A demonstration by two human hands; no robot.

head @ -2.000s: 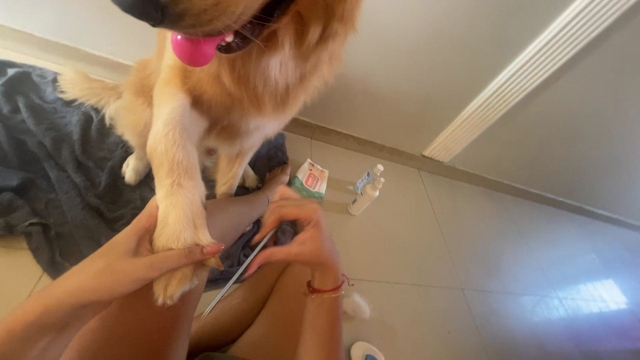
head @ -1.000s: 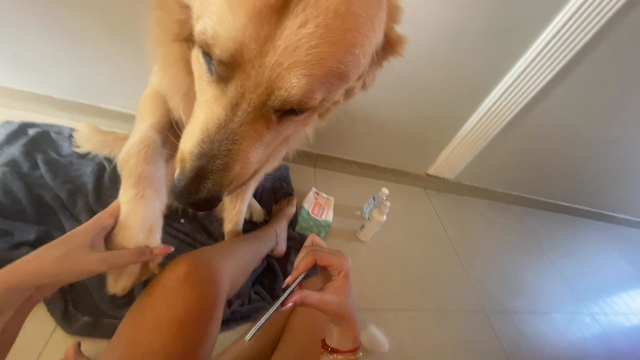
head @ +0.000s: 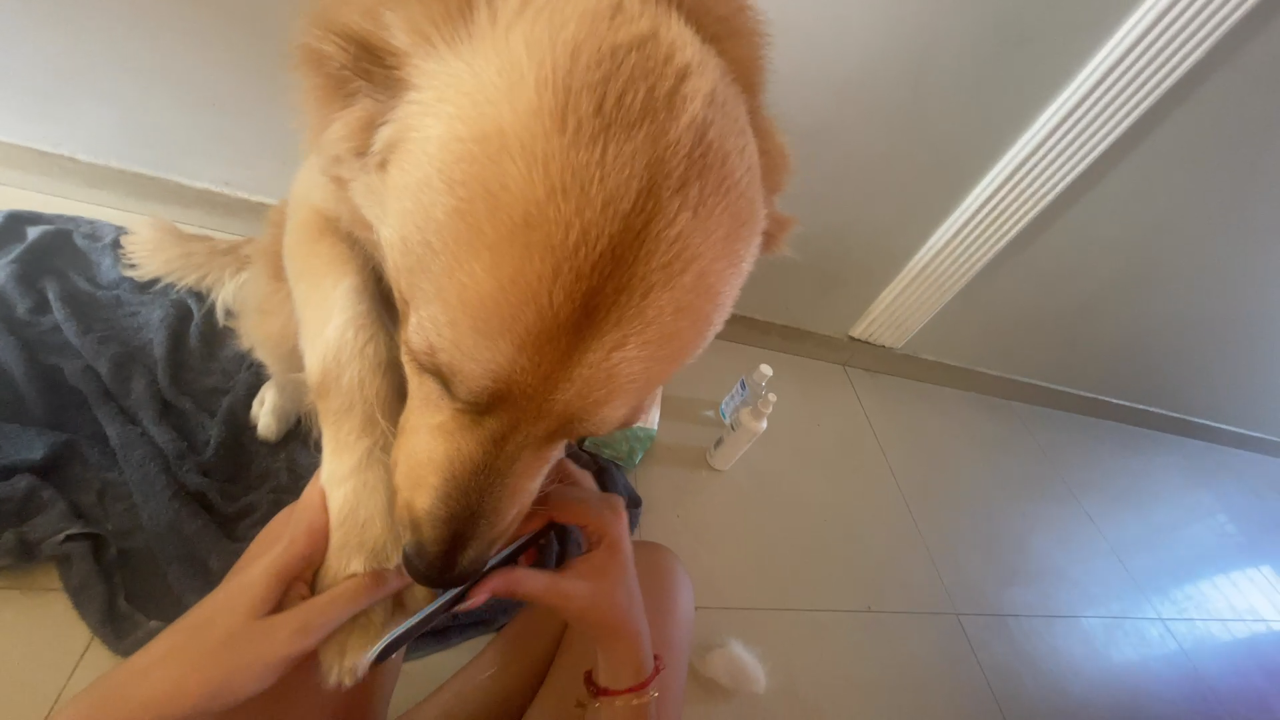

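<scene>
A golden-haired dog (head: 560, 230) sits facing me with its head lowered over my hands. My left hand (head: 290, 600) is wrapped around its front paw (head: 350, 640), thumb across the top. Between the thumb and fingers of my right hand (head: 580, 550) is a thin flat stick that looks like a nail file (head: 420, 622); its lower end is at the paw's toes. The dog's nose touches or hangs just over the stick. The muzzle hides part of my right fingers.
A dark grey towel (head: 130, 400) lies under and beside the dog. Two small bottles (head: 740, 432) and a partly hidden green and white packet (head: 625, 445) stand or lie on the tiled floor. A tuft of pale fur (head: 733, 665) lies right of my leg. A wall runs behind.
The dog's head has come down over my hands. My right hand has brought the stick left to the paw, from above my legs. My left hand still holds the paw.
</scene>
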